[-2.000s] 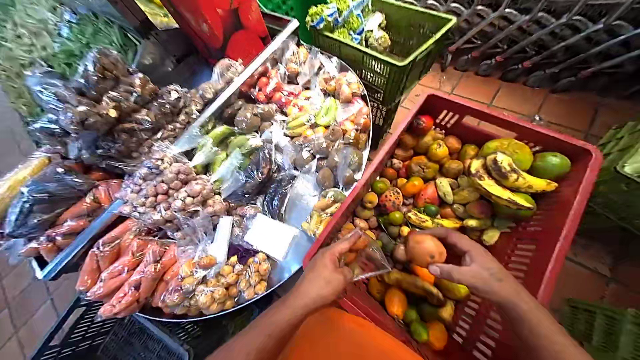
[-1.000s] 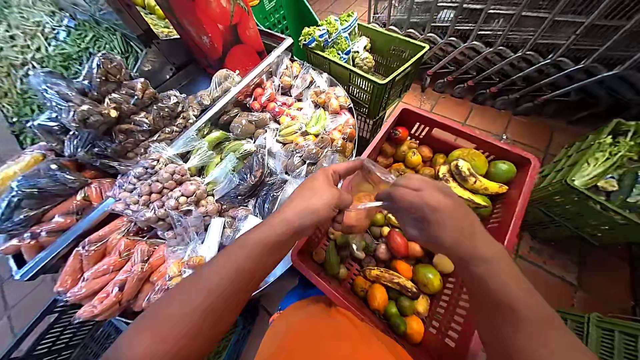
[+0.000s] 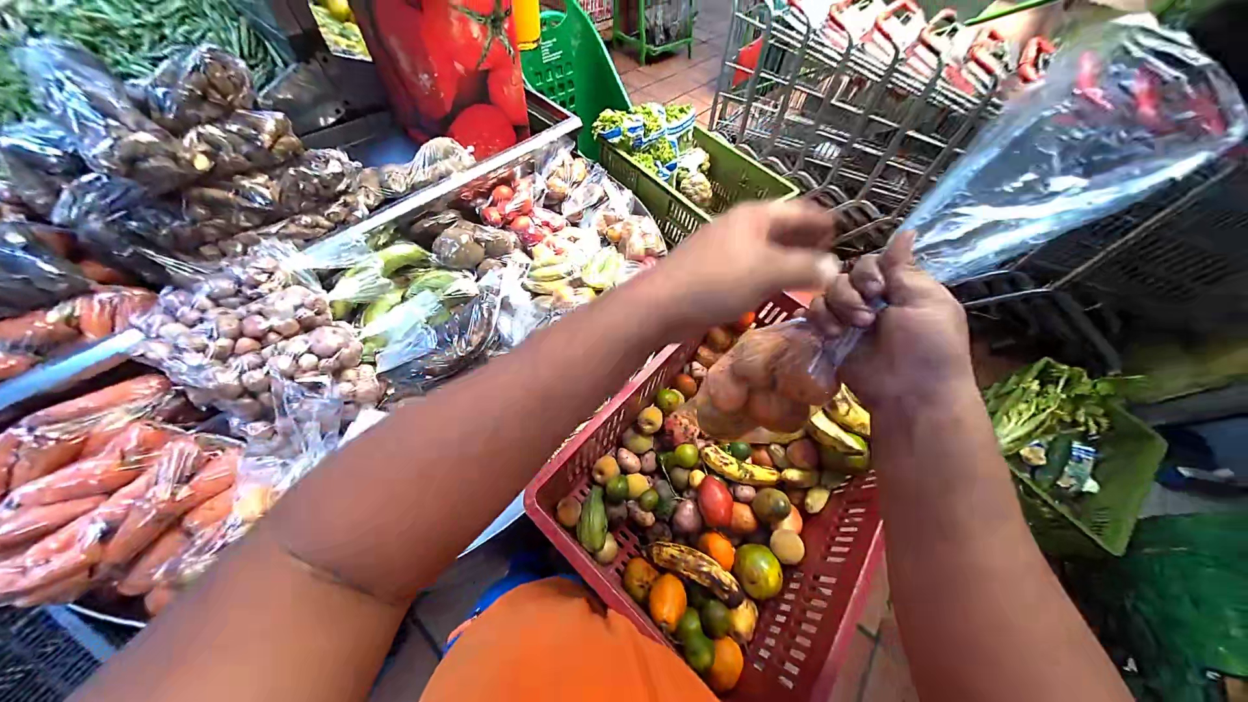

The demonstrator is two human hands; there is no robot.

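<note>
My right hand (image 3: 902, 322) is closed around the gathered neck of a clear plastic bag (image 3: 760, 380). Round orange-brown produce fills the bag's lower end, and its loose upper part (image 3: 1072, 166) flares out to the upper right. Close beside the neck, my left hand (image 3: 770, 255) has its fingers partly spread and blurred; no held thing shows in it. The filled end hangs over a red plastic crate (image 3: 848, 624) of mixed fruit and vegetables, among them a spotted plantain (image 3: 695, 570), a red tomato-like fruit (image 3: 715, 501) and a green-orange fruit (image 3: 758, 570).
Bagged carrots (image 3: 97, 497), small bagged purplish produce (image 3: 263, 331) and bagged dark roots (image 3: 224, 156) cover the stand at left. Behind the red crate is a green crate (image 3: 751, 180) with bagged greens. Shopping carts (image 3: 829, 107) stand farther back. Another green crate (image 3: 1121, 487) with leafy vegetables lies right.
Two seconds ago my right hand held a round orange-brown fruit beside the bag in my left. Now my right hand grips the bag's neck, raised higher, and my left hand is off it.
</note>
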